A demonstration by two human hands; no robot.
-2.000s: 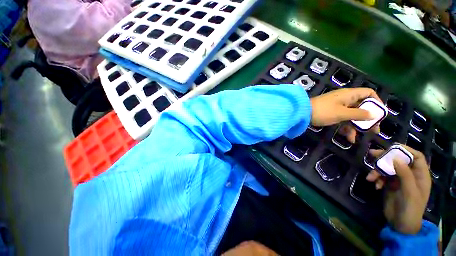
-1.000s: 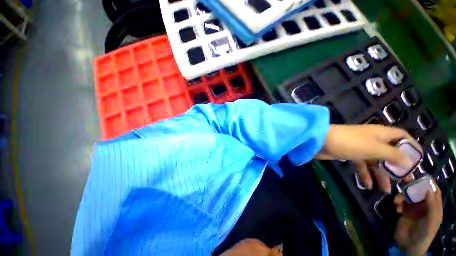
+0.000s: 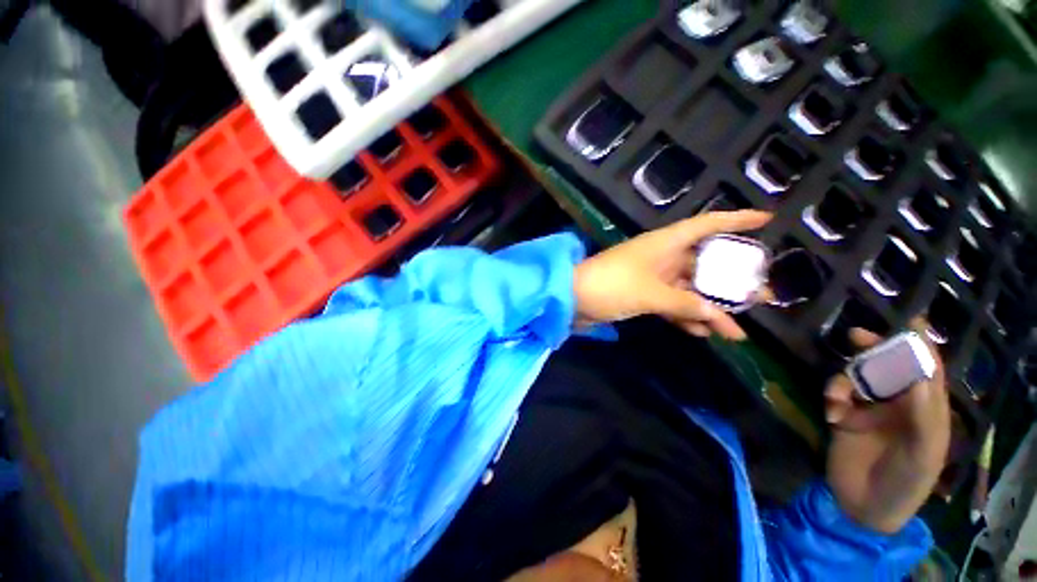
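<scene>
My left hand (image 3: pixel 643 276) holds a smartwatch unit (image 3: pixel 729 273) whose screen is lit plain white, with the fingers around its edge. My right hand (image 3: pixel 893 438) holds a second smartwatch unit (image 3: pixel 893 366) with a pale greyish lit screen, tilted. Both hands are over the near edge of the black foam tray (image 3: pixel 654 77). Most of its pockets hold dark watches face up, and a few silver face-down watches (image 3: pixel 763 60) sit in its far left part. Parts of my fingers are hidden behind the watches.
A red foam tray (image 3: pixel 233 244) at the left has several bare pockets and some dark watches. A white foam tray (image 3: pixel 307 156) overlaps it, with a blue layer (image 3: pixel 415 19) on top. A pale box edge (image 3: pixel 1011 506) shows at the lower right. The bench (image 3: pixel 517 85) is green.
My hands have moved apart. The left-hand watch is now uncovered by the fingers and brighter white. The view has shifted, showing more of the red tray's filled pockets.
</scene>
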